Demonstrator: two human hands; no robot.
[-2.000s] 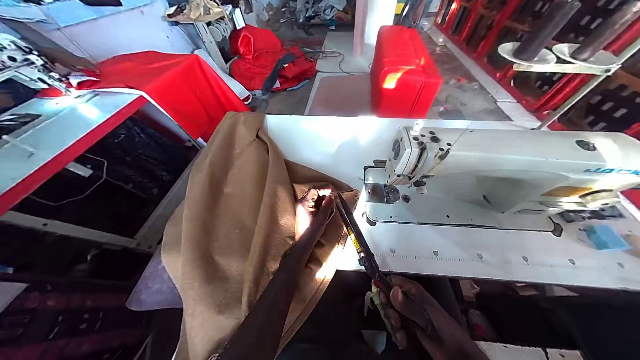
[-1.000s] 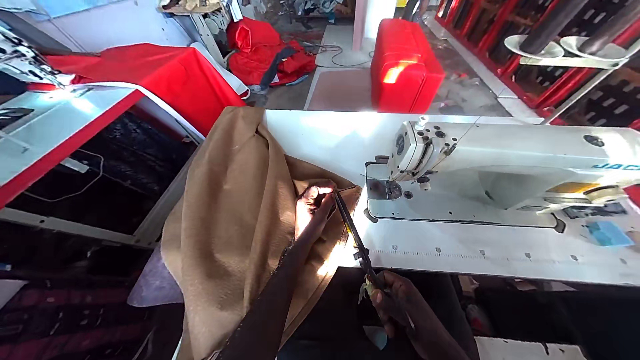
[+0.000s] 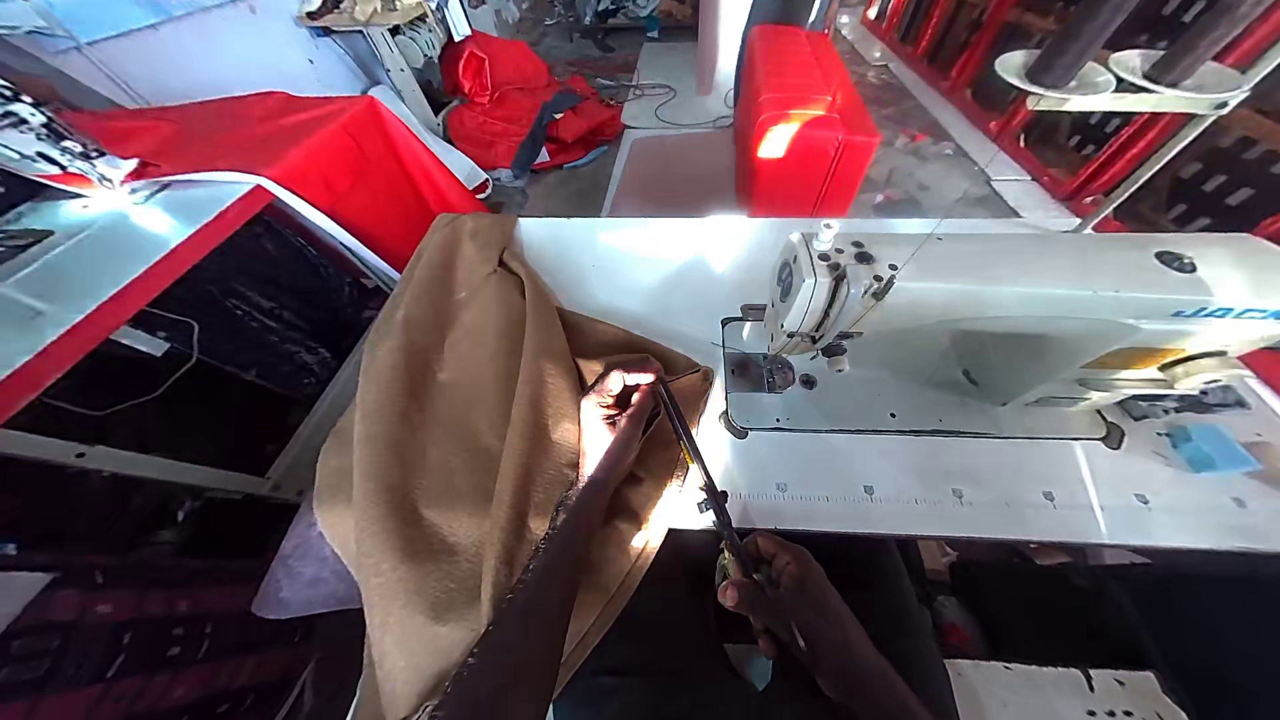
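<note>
Brown fabric (image 3: 440, 400) drapes over the left end of the white sewing table and hangs off its front edge. My left hand (image 3: 618, 400) pinches the fabric near its right corner, left of the needle area. In my right hand (image 3: 785, 590) are the handles of long fabric scissors (image 3: 695, 450). Their blades point up and left, with the tips at my left fingertips against the cloth; whether they cut into it cannot be told. The head of a Jack industrial sewing machine (image 3: 830, 290) stands to the right of the fabric.
A light blue piece (image 3: 1210, 448) lies on the table's right part. Thread cones stand on a holder (image 3: 1055, 80) at upper right. Beyond the table is a red padded block (image 3: 800, 120). Red fabric (image 3: 270, 150) covers a second machine table at left, and more red cloth (image 3: 530, 110) lies behind.
Both hands keep nearly the same places. My right hand has shifted slightly on the scissors' handles, and the blades look closer together than two seconds ago.
</note>
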